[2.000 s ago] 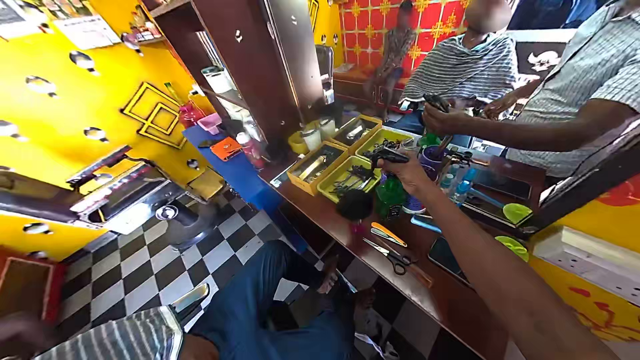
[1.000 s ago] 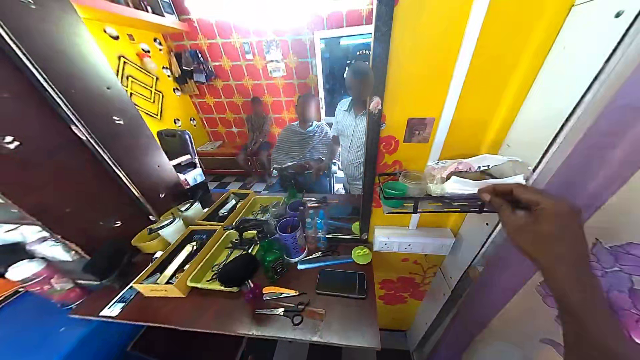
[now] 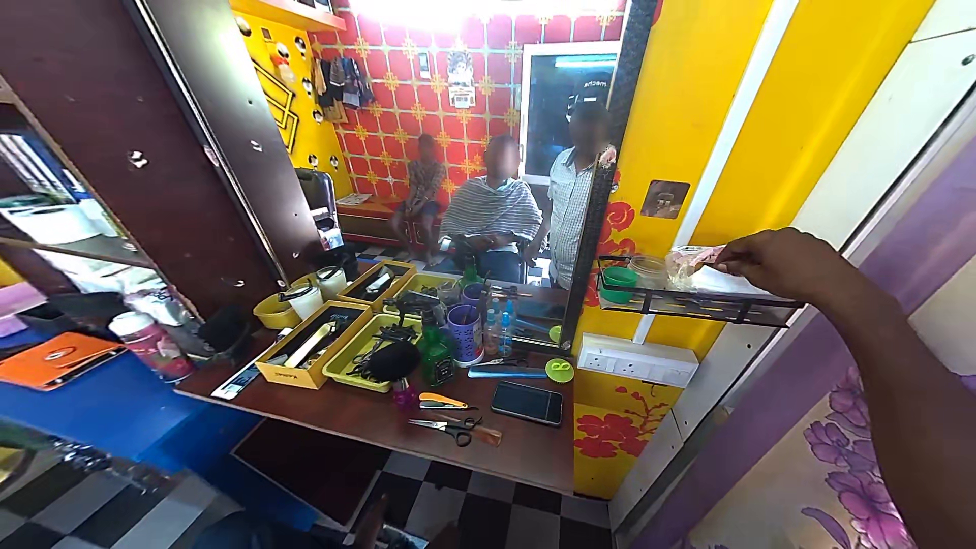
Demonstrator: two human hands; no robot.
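My right hand (image 3: 770,263) is over the black wire wall shelf (image 3: 701,305), its fingertips pinched on the crumpled clear and pink plastic packet (image 3: 690,267). White paper or sheet (image 3: 728,280) lies beside the packet, partly under the hand. A green tub (image 3: 619,282) and a clear round tub (image 3: 648,268) stand at the shelf's left end. My left hand is out of view. Below, on the brown counter, are black-handled scissors (image 3: 457,433), an orange-handled razor (image 3: 444,401), a dark phone (image 3: 528,402) and a yellow-green tray (image 3: 354,370) with black clippers and cords.
A mirror (image 3: 473,175) stands behind the counter (image 3: 343,419). A green bottle (image 3: 437,358), purple cup (image 3: 467,335) and blue comb (image 3: 507,372) are near it. Yellow boxes (image 3: 290,376) hold clippers. A socket strip (image 3: 639,358) is under the shelf. A seated person's hand (image 3: 371,522) shows below.
My right hand has left the black clippers it held over the tray and moved to the wall shelf, then in to the plastic packet. The view has swung right.
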